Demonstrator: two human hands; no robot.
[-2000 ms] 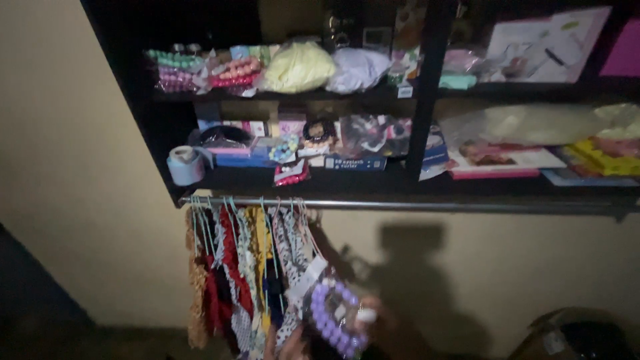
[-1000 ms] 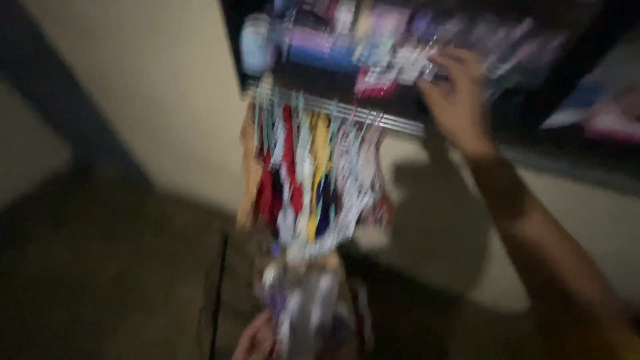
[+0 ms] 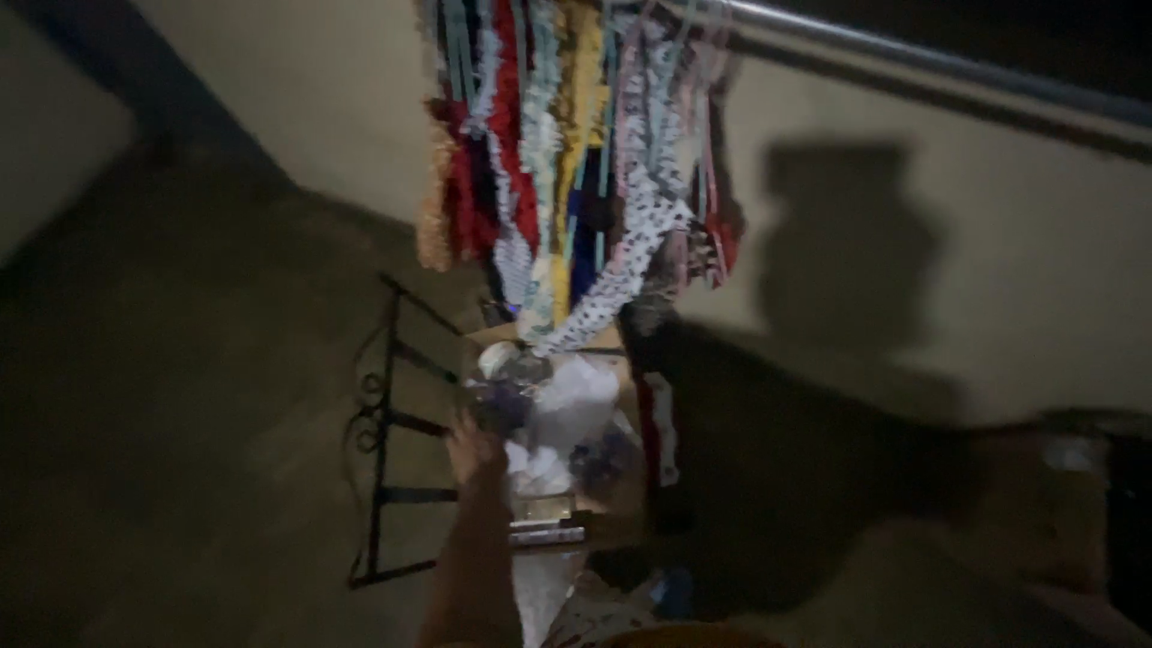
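Note:
My left hand [image 3: 475, 445] reaches down to the left side of an open cardboard box [image 3: 621, 346] filled with plastic-wrapped items. Its fingers are near a dark purple item [image 3: 504, 405]; blur and dim light hide whether they hold anything. White plastic bags [image 3: 576, 391] lie in the middle of the box, with a dark bagged item [image 3: 598, 459] to their right. A spotted white fabric strip [image 3: 621, 270] hangs down to the back of the box. My right hand is out of view.
Several fabric pieces [image 3: 522, 135] in red, yellow and white hang from a metal rail [image 3: 864, 45] above the box. A black metal frame [image 3: 385, 432] stands left of the box. At the far right is another box-like container [image 3: 1062, 504], dimly seen.
The right hand, reaching up to the shelf a second ago, has left the view. The purple beaded item seen two seconds ago near the hanging fabrics is no longer held there. The view has tilted down.

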